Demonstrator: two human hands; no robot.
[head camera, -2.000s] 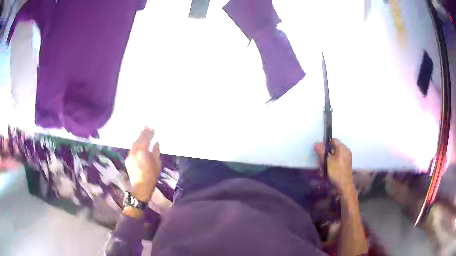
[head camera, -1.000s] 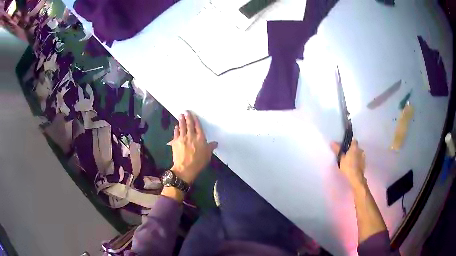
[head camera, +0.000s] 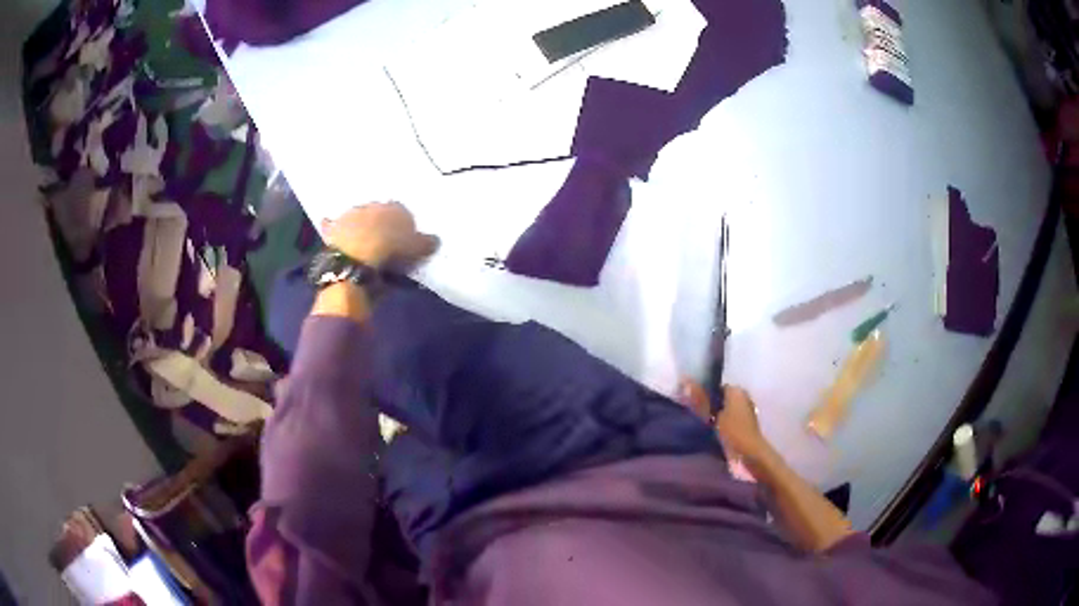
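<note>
Long dark shears (head camera: 719, 296) point away from me on the right part of the table, blades together. My right hand (head camera: 724, 417) is closed round their handles. My left hand (head camera: 379, 237), with a wristwatch, rests at the table's near left edge, its fingers curled; I cannot tell whether anything is under it. A pale pattern piece (head camera: 485, 107) lies ahead of it with a dark pattern weight (head camera: 594, 30) on top. Dark purple fabric (head camera: 722, 71) shows beside the pattern, and a purple piece (head camera: 575, 225) extends from it toward me.
A pinkish strip (head camera: 824, 302), a green-handled tool (head camera: 871, 324), a yellow wooden stick (head camera: 846, 385) and a purple offcut (head camera: 971, 260) lie at right. A patterned packet (head camera: 885, 50) is at the far side. Scraps (head camera: 166, 260) cover the floor left. The table's dark edge (head camera: 1006, 326) curves at right.
The view has swung round and shifted, bringing the packet into sight. My left hand has gone from spread flat to curled at the table edge. My right hand still holds the shears.
</note>
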